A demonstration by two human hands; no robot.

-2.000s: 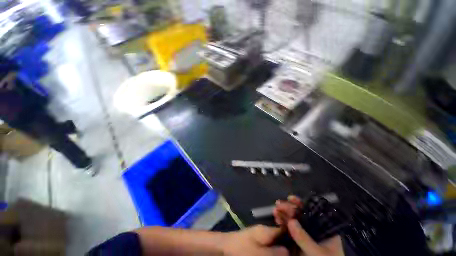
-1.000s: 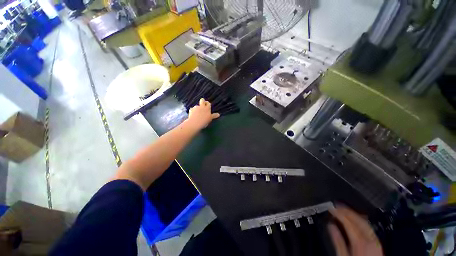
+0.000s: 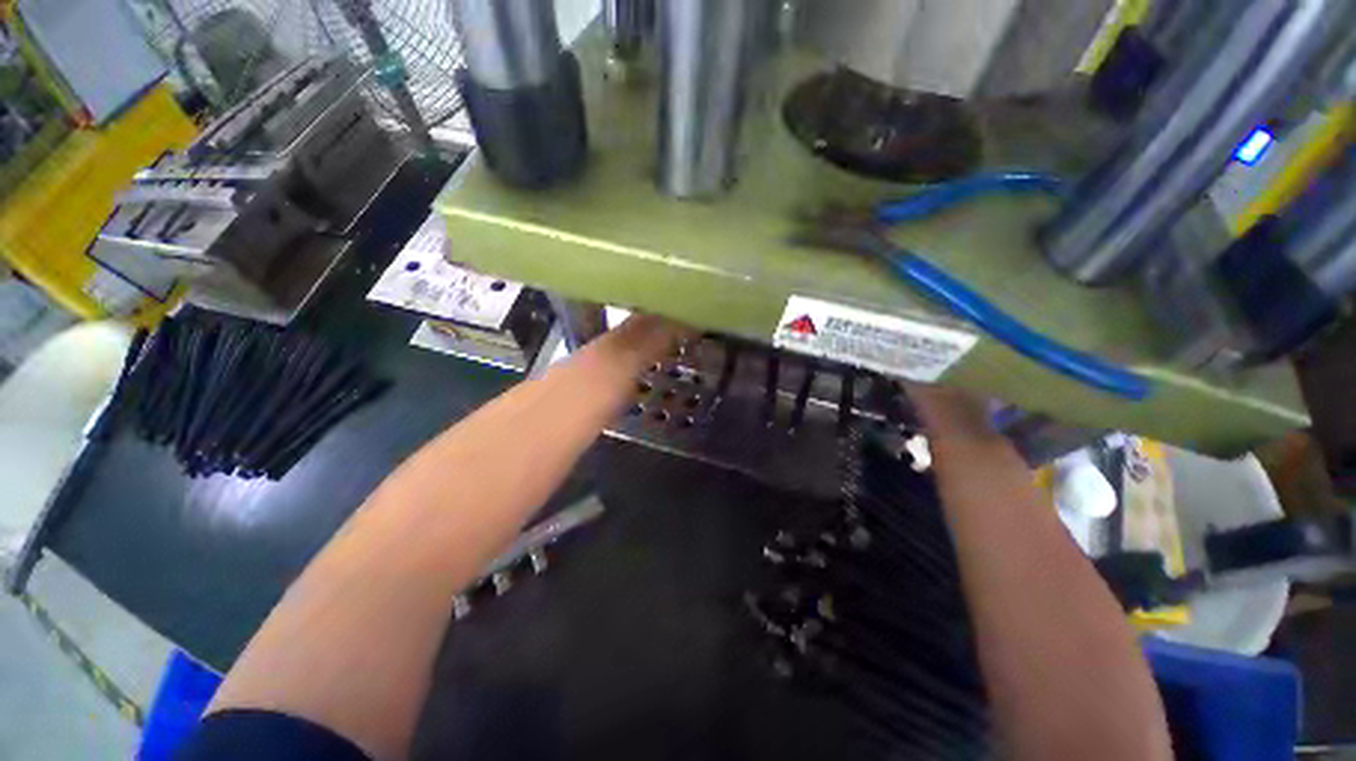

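Both my arms reach under the pale green press platen (image 3: pixel 640 268). My left hand (image 3: pixel 649 339) is at the left of the lower mould (image 3: pixel 669 399), its fingers hidden by the platen. My right hand (image 3: pixel 940 405) is at the mould's right side, also mostly hidden. Several black tubes (image 3: pixel 803 390) stick out of the mould front between my hands. A silver loading bar (image 3: pixel 558 528) with small metal inserts lies on the dark table, partly behind my left forearm. A loose pile of black tubes (image 3: pixel 907 550) with shiny tips lies by my right forearm.
Blue-handled pliers (image 3: pixel 982 305) rest on the platen. Thick shiny guide columns (image 3: pixel 699 104) rise from it. A fanned black bundle (image 3: pixel 246 394), steel mould blocks (image 3: pixel 268 193) and a mould plate (image 3: pixel 446 283) are at left. A blue bin (image 3: pixel 1227 699) is at lower right.
The view has turned towards the press. My left hand has left the fanned bundle and my right hand the second bar; both are now under the platen. The second bar is no longer visible.
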